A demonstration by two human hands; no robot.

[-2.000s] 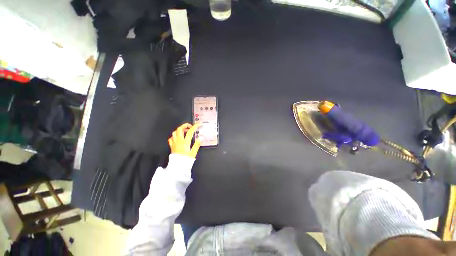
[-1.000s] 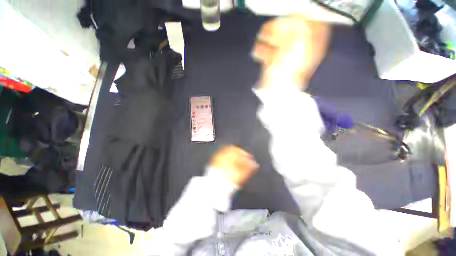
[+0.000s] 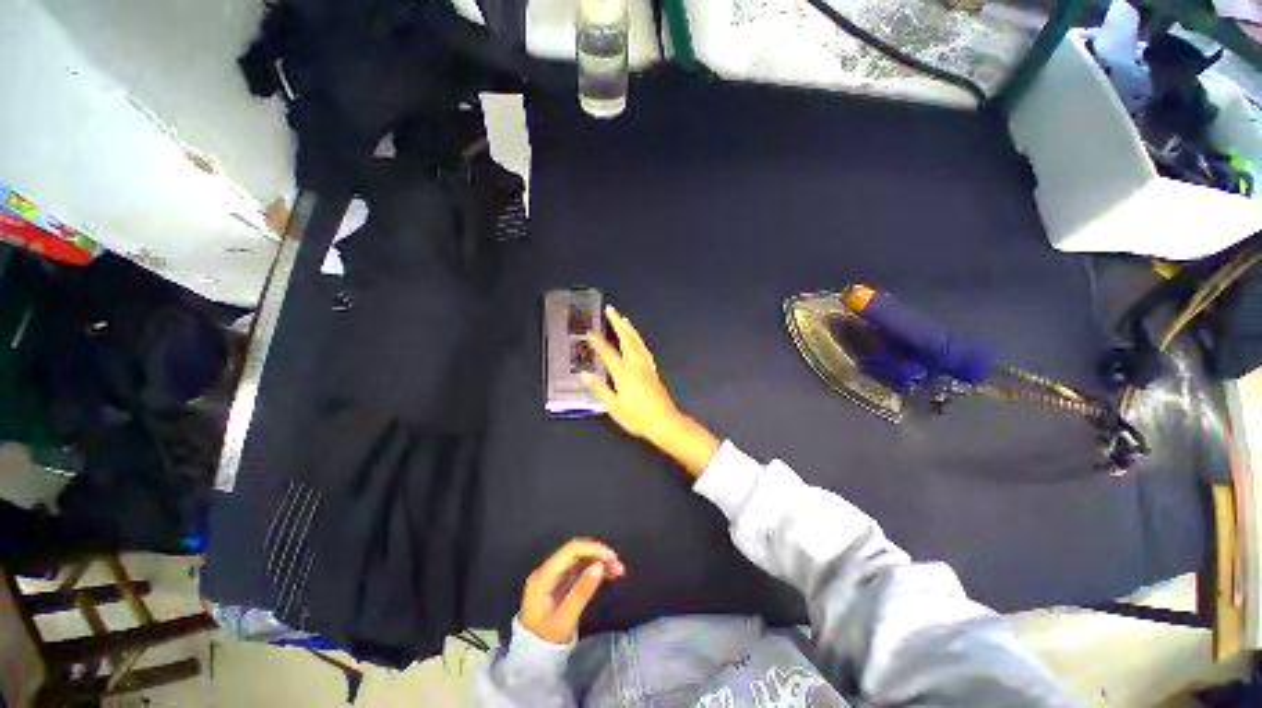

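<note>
A smartphone [image 3: 565,362] lies flat on the dark-covered pressing table [image 3: 734,180], its screen lit with small dark pictures. My right hand [image 3: 634,385] is at the phone's right edge, fingers spread, fingertips over the screen. My left hand [image 3: 568,584] is near the table's near edge, fingers curled and apart, with nothing seen in it. A steam iron [image 3: 844,349] with a blue-purple wrapped handle and orange tip rests to the right of the phone. Black garments [image 3: 401,346] with some thin white stripes lie heaped along the left side.
A clear bottle [image 3: 602,62] stands at the back. A white foam box [image 3: 1086,152] with dark scraps is at back right. The iron's hose [image 3: 1059,394] runs right to a metal stand. A pale strip [image 3: 508,136] lies at back left. A wooden stool [image 3: 104,629] stands at lower left.
My right hand has come down from the back of the table to the phone. My left hand has left the phone and drawn back to the near edge. The phone's screen display has changed.
</note>
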